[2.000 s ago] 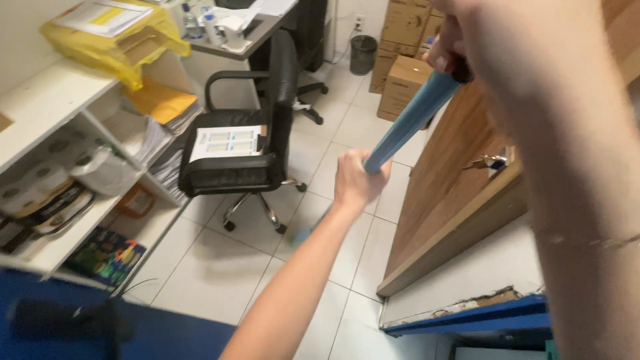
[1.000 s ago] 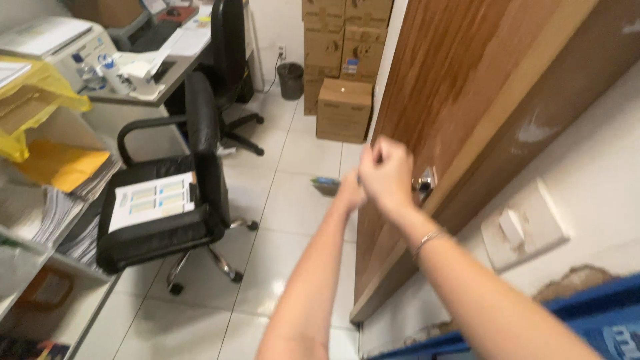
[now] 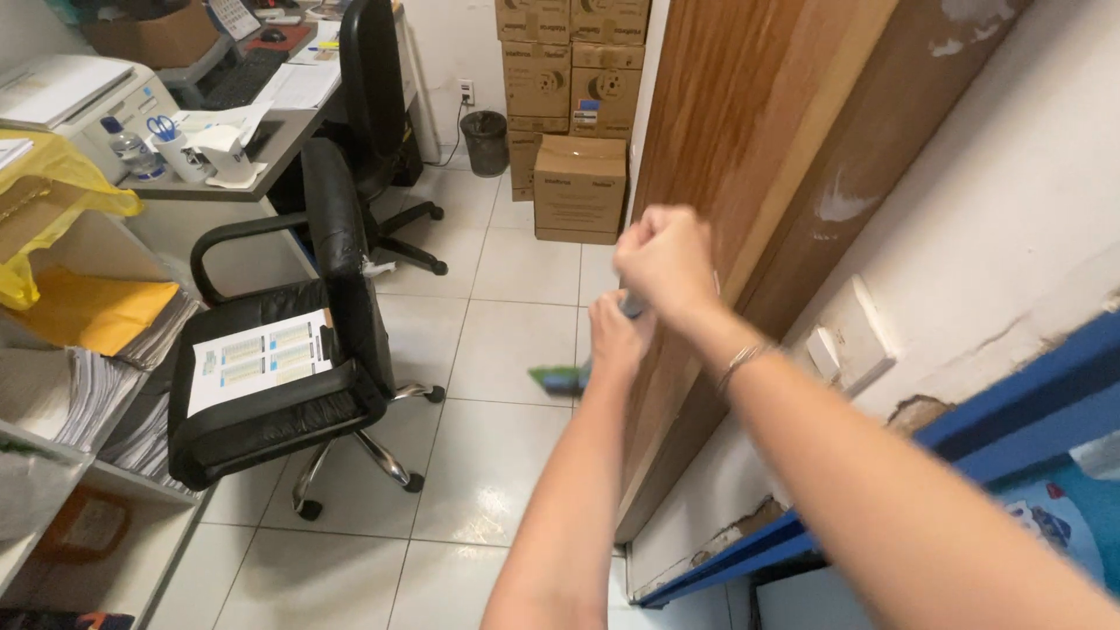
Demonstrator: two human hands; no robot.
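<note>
My right hand (image 3: 669, 258), with a bracelet at its wrist, is closed on the upper part of a broom's blue handle (image 3: 630, 304). Just below and to the left, my left hand (image 3: 619, 328) grips the same handle. Most of the handle is hidden behind my hands and left forearm. The green and blue broom head (image 3: 560, 380) shows low over the white tiled floor (image 3: 516, 350), left of my left wrist and somewhat blurred. Both hands are close beside the wooden door (image 3: 726, 105).
A black office chair (image 3: 350, 385) bearing printed sheets stands left, beside shelves of papers (image 3: 87, 464). Farther back are a desk (image 3: 284, 140), a second chair (image 3: 376, 87), a waste bin (image 3: 486, 144) and cardboard boxes (image 3: 579, 188). A wall with a light switch (image 3: 824, 352) borders the right.
My right hand has come down from the upper right, closer to my left hand. The handle, plainly visible two seconds ago, is now mostly hidden. The view has shifted toward the door.
</note>
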